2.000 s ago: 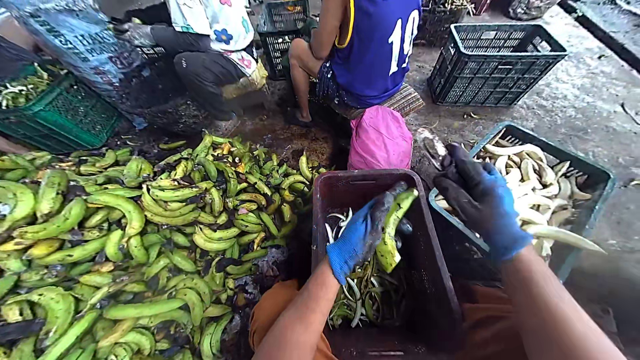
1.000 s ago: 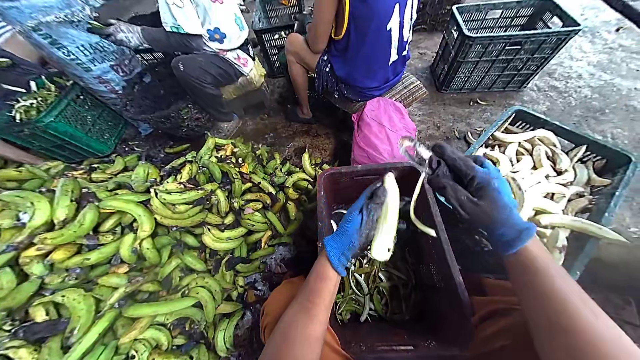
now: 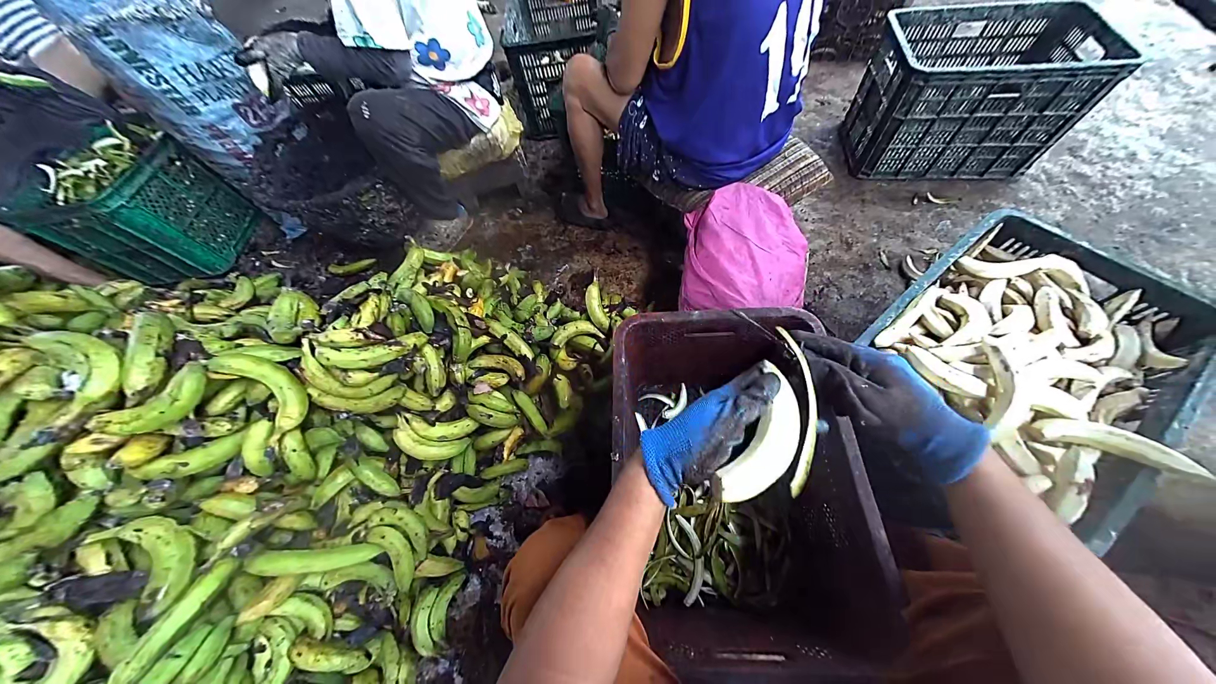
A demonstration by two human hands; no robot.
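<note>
My left hand (image 3: 712, 427), in a blue glove with dark, stained fingers, grips a peeled, pale plantain (image 3: 765, 442) above a dark red plastic crate (image 3: 855, 532). Close to its right is my right hand (image 3: 879, 394), gloved the same way, its fingers closed around something they mostly hide; a thin blade edge seems to show by the fingertips. A long curved strip of peel (image 3: 807, 418) hangs between the two hands. Cut peel strips (image 3: 698, 551) lie inside the red crate. Peeled plantains (image 3: 1035, 323) fill a blue-green crate (image 3: 912, 275) at the right.
Unpeeled green plantains (image 3: 361, 456) are heaped on the ground at left. A pink bag (image 3: 744, 249) rests behind the red crate. Seated people (image 3: 722, 95) work ahead, near a green crate of peels (image 3: 180, 214). A black crate (image 3: 983, 104) stands at the upper right.
The plantain in my left hand had green skin two seconds ago and is now pale. My right hand has come down beside it, and a long peel strip now hangs there.
</note>
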